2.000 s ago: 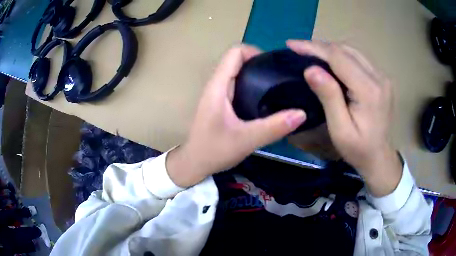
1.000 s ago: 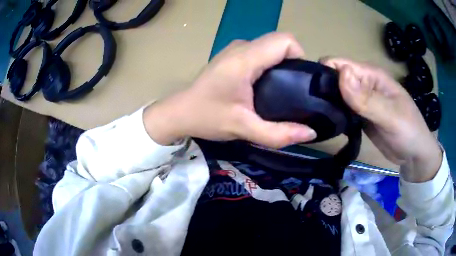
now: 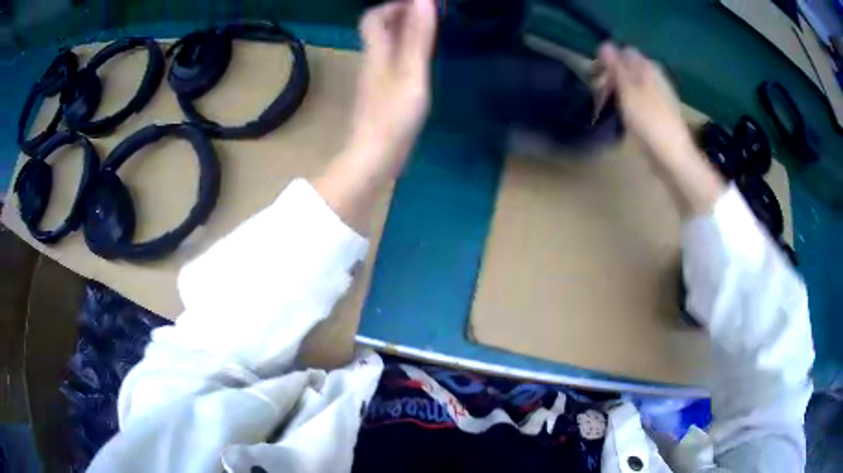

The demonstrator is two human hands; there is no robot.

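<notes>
A black headphones assembly (image 3: 559,102) is strongly blurred above the green mat and the right cardboard sheet. My right hand (image 3: 638,97) is at its right side with fingers closed on its band. My left hand (image 3: 397,69) is raised near the top edge, left of dark headphone parts (image 3: 481,23); its fingertips are blurred at the picture's edge, and whether they touch anything is unclear.
Several black headphones (image 3: 152,189) lie on the left cardboard sheet (image 3: 277,175). Loose black ear cups (image 3: 758,199) lie at the right on another cardboard sheet (image 3: 573,268). A black part (image 3: 786,120) lies on the mat at far right. A blue bin (image 3: 679,416) shows below the bench edge.
My left hand has let go of the cup it held and moved up. My right hand has moved up and away from my body with the headphones. The view has shifted towards the bench's far side.
</notes>
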